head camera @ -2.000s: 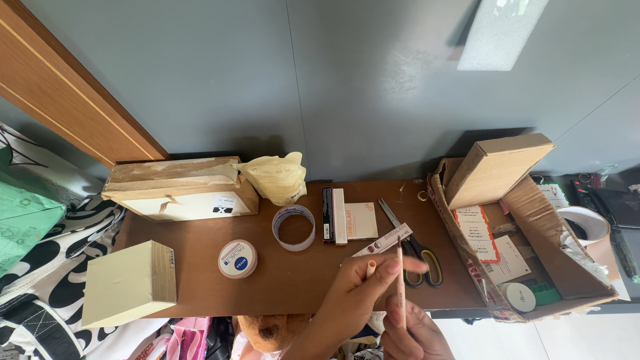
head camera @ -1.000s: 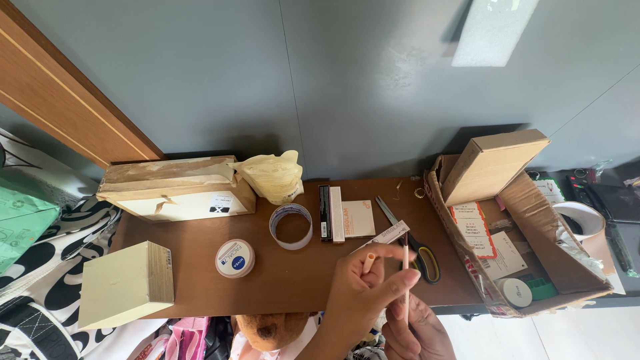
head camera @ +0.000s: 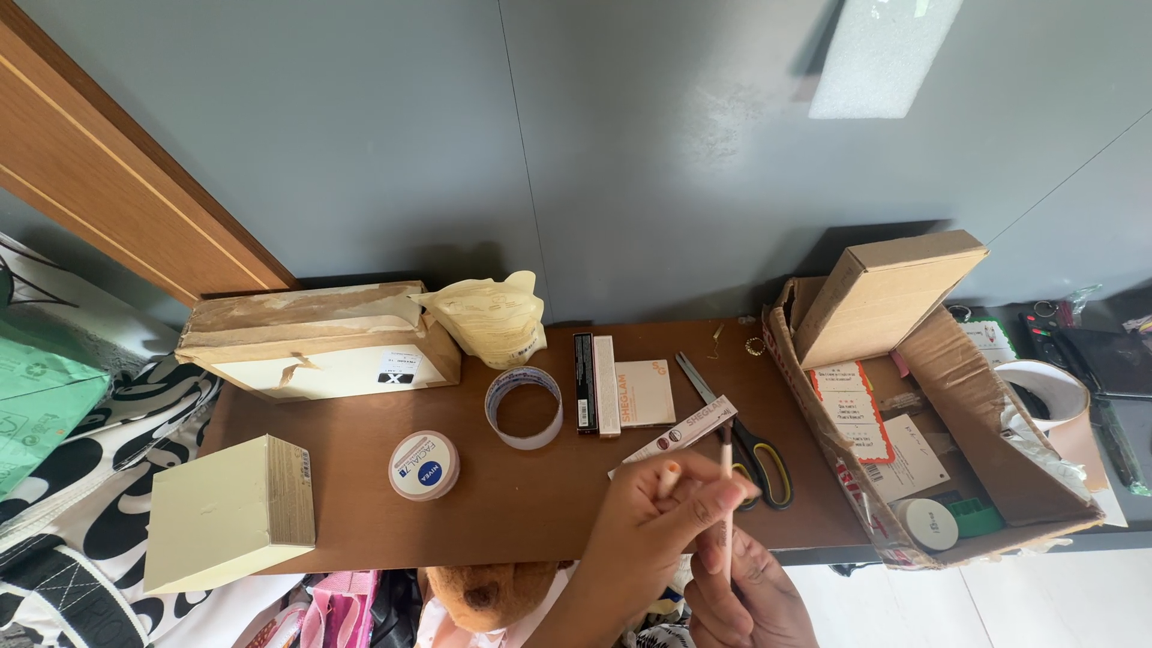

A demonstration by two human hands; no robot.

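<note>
My left hand [head camera: 661, 513] has a short pale pink cap-like piece [head camera: 669, 477] between its fingers and also touches a slim pink cosmetic pencil [head camera: 726, 504]. My right hand [head camera: 742, 585] grips that pencil near its lower end; it stands nearly upright with its dark tip up. Just beyond the hands lies a slim SHEGLAM box [head camera: 679, 434], slanted beside black and yellow scissors [head camera: 765, 463], which are partly hidden. Further back are a flat SHEGLAM box [head camera: 650, 393], an upright-lying pink box [head camera: 606, 387] and a black box [head camera: 585, 382].
On the brown shelf [head camera: 360, 531] are a tape roll [head camera: 524, 441], a round NIVEA jar [head camera: 424, 465], a cream box [head camera: 211, 513], a worn cardboard box [head camera: 333, 351] and a crumpled pouch [head camera: 495, 319]. An open carton [head camera: 972, 387] holds cards at right. A plush toy [head camera: 490, 594] is below.
Both hands stay close together in front of the shelf around the pencil. My left hand's fingers have shifted on the pencil, now lying closer about its middle.
</note>
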